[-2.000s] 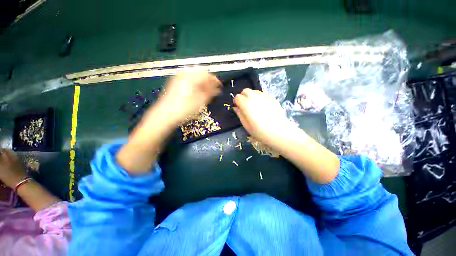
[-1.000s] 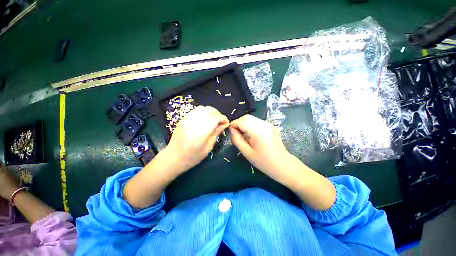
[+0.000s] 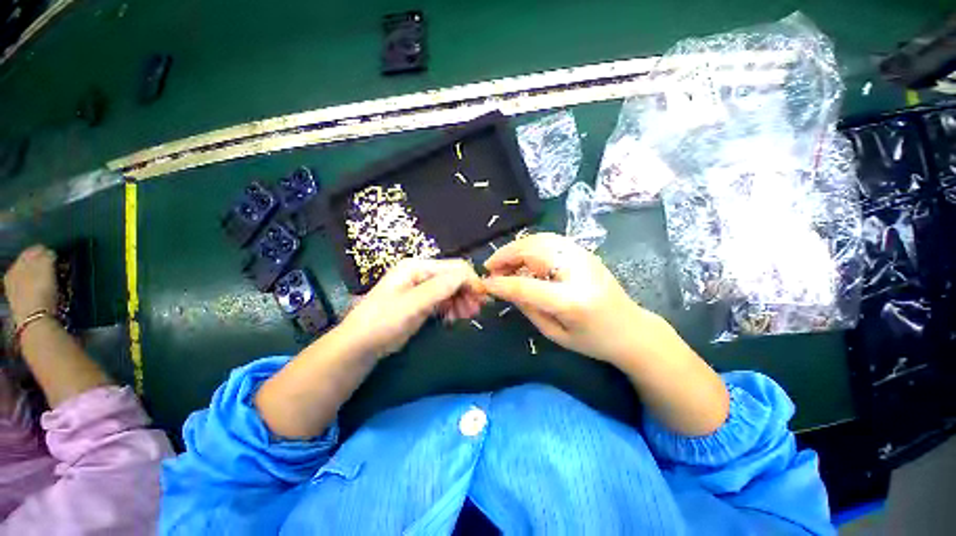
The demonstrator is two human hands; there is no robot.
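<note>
My left hand [image 3: 416,300] and my right hand [image 3: 561,290] meet fingertip to fingertip just in front of the black parts tray [image 3: 516,180]. Their fingers are pinched together; whatever is between them is too small and hidden to tell. The tray's left end holds a heap of small mixed metal parts [image 3: 385,232], and several single brass strips lie spread in its right part. A few more strips [image 3: 533,347] lie on the green bench by my right hand. My hands hide part of the tray's front edge.
Several dark housings [image 3: 277,244] are clustered left of the tray. Clear plastic bags [image 3: 760,236] lie to the right, beside black plastic sheeting [image 3: 910,283]. A metal strip [image 3: 314,134] runs behind, with a housing [image 3: 405,43] beyond it. A neighbour's hand [image 3: 31,285] is at far left.
My hands came together from apart over the tray and stay joined, now slightly lower. The housing beyond the strip sits further right. The neighbour's hand moved up over their tray.
</note>
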